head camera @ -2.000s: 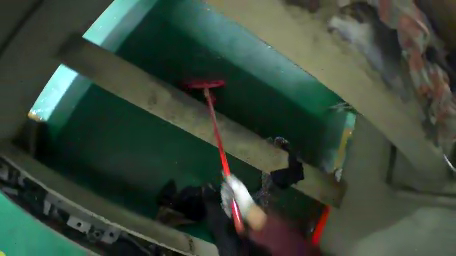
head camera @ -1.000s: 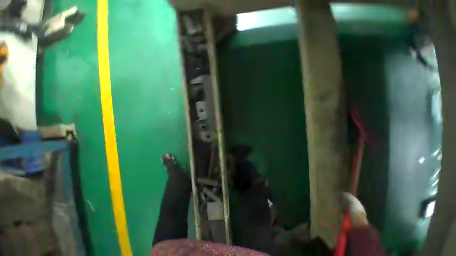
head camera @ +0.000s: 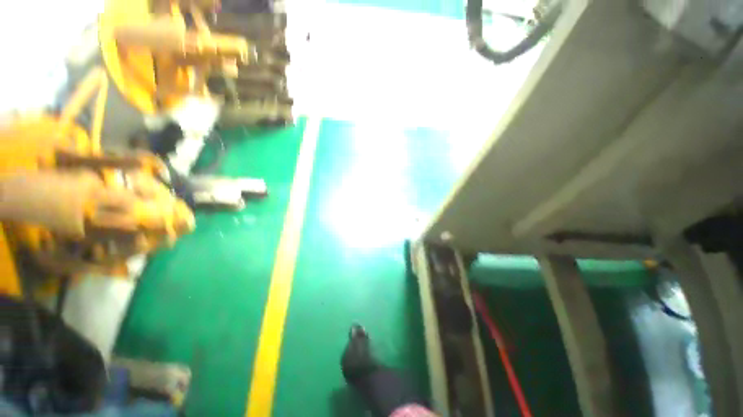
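The broom's thin red handle [head camera: 505,358] shows at the lower right, slanting down to the bottom edge of the picture, between beige beams of the machine frame. Its head cannot be made out. Neither of my hands is in view; the handle runs out of the picture at the bottom. My dark leg and shoe [head camera: 358,358] are on the green floor left of the frame, and a bit of pink-red clothing shows at the bottom edge.
A beige machine body [head camera: 570,138] rises at the right above the beams [head camera: 574,334]. A yellow line [head camera: 281,293] crosses the green floor. An orange machine [head camera: 98,204] stands at the left, with stacked brown slats [head camera: 252,65] behind. A dark hose [head camera: 497,53] hangs at the top.
The view has swung up and along the walkway. The gloved hand on the broom handle has left the picture. The handle now lies across a gap nearer the parts-filled channel.
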